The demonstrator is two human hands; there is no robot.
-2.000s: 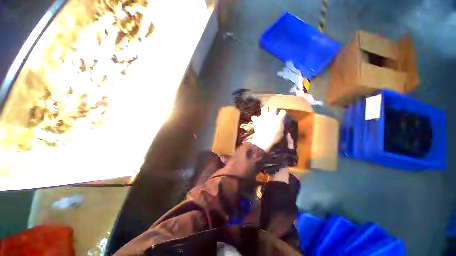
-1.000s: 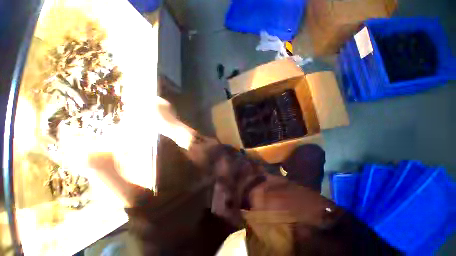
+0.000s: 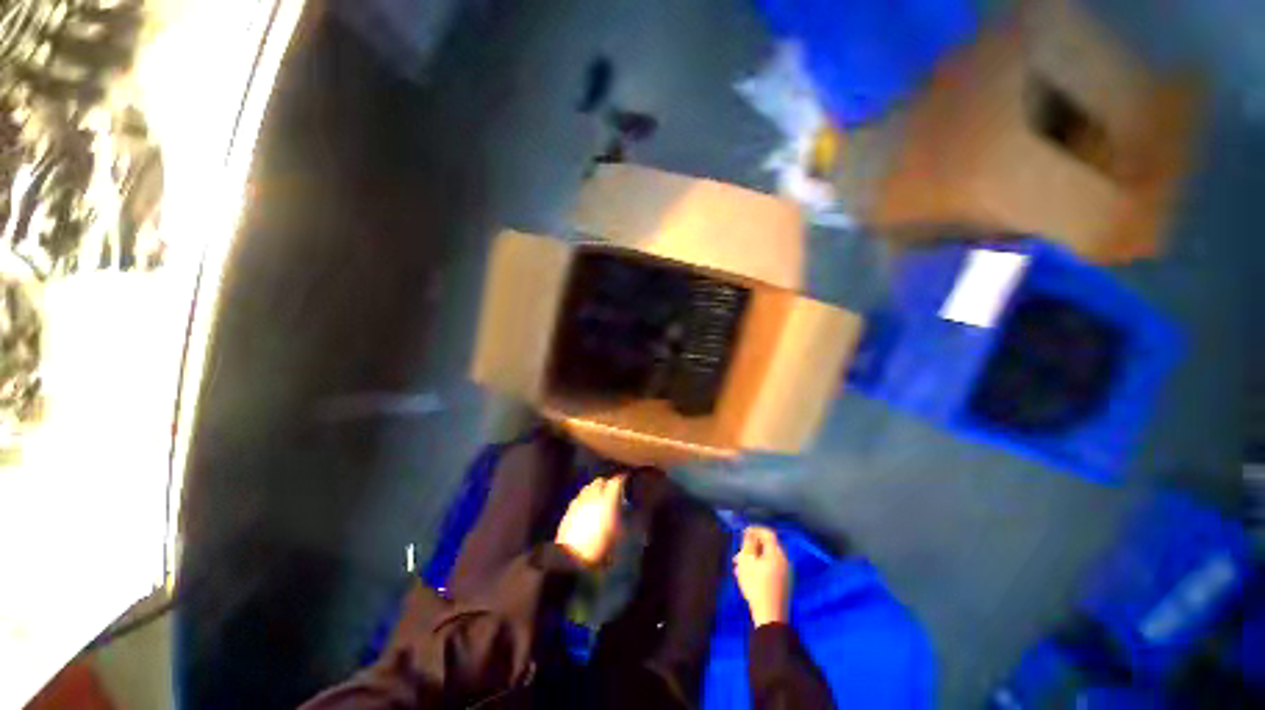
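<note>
An open cardboard carton (image 3: 777, 375) stands on the floor in front of me, its four flaps spread. Dark ridged parts (image 3: 645, 333) lie inside it, in rows at the right; bare cardboard shows beside them. My left hand (image 3: 592, 522) is over my lap just below the carton, fingers curled, with something dark beside it; blur hides whether it holds this. My right hand (image 3: 762, 569) is curled in front of a blue surface to the right; I cannot tell if it holds anything. Both hands are bare and outside the carton.
A brightly lit table (image 3: 104, 375) with loose pieces is at the left. A few black pieces (image 3: 631, 125) lie on the floor beyond the carton. A blue bin (image 3: 916, 333) with dark contents, another carton (image 3: 971, 153) and more blue bins stand at the right.
My hands have moved from the bright table at the left to my lap, below the carton. The view has shifted, and the table now shows only at the left edge.
</note>
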